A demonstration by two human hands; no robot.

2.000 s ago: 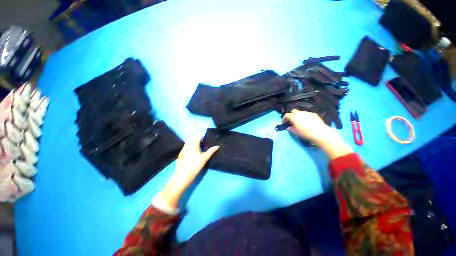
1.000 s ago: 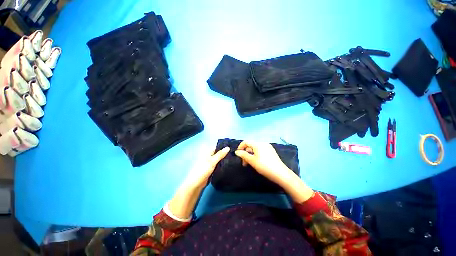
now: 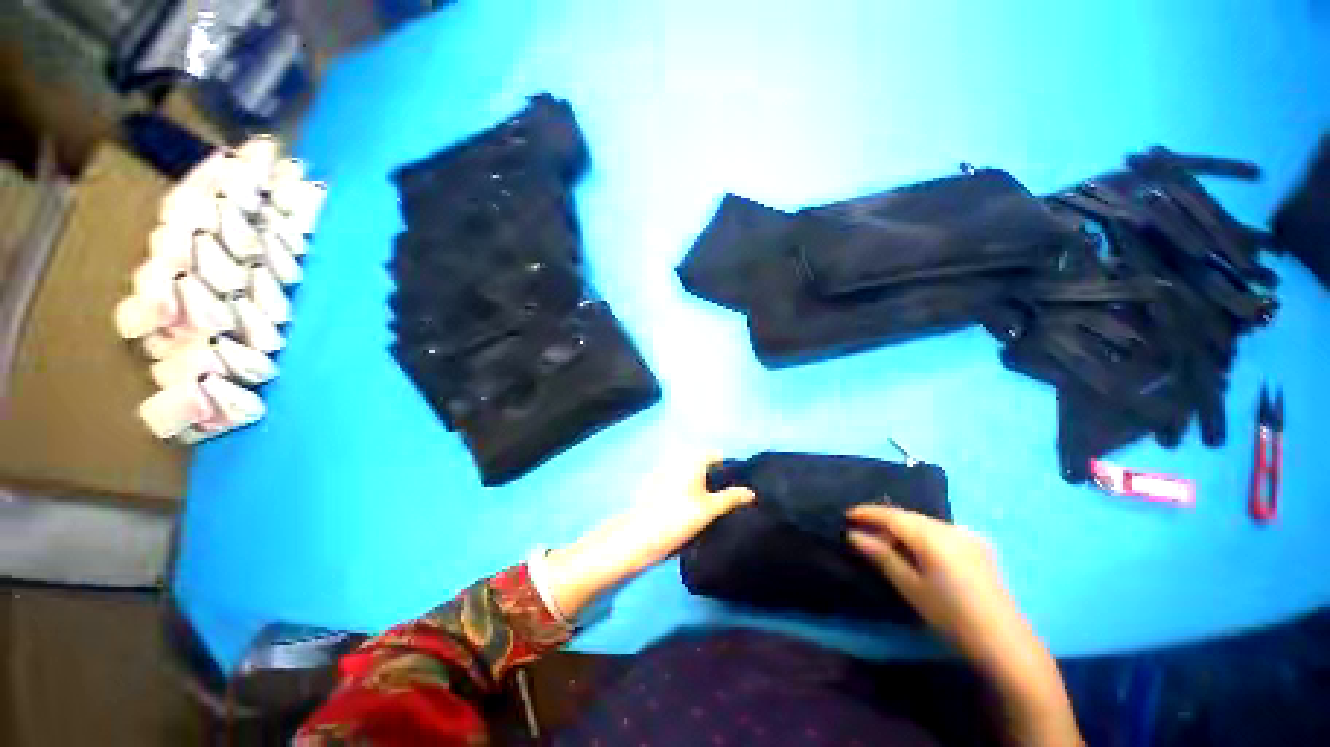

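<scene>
A black pouch (image 3: 795, 569) lies flat on the blue table just in front of me, with a small metal zip pull at its upper right corner. My left hand (image 3: 697, 506) grips its upper left corner, thumb on top. My right hand (image 3: 919, 555) is over its right half, with thumb and fingertips together on what looks like a black strap lying across the pouch. The strap is hard to tell from the black fabric.
Overlapping black pouches (image 3: 569, 394) lie at left, more pouches (image 3: 890, 263) mid-table. A strap heap (image 3: 1152, 307), a pink-and-white packet (image 3: 1145, 485) and red-handled snips (image 3: 1266, 467) lie at right. Pale pieces (image 3: 219, 292) stand in rows at far left.
My right hand has gone from the strap heap to the pouch's left corner, then right along the pouch. My left hand stays at the left corner. The view has shifted left.
</scene>
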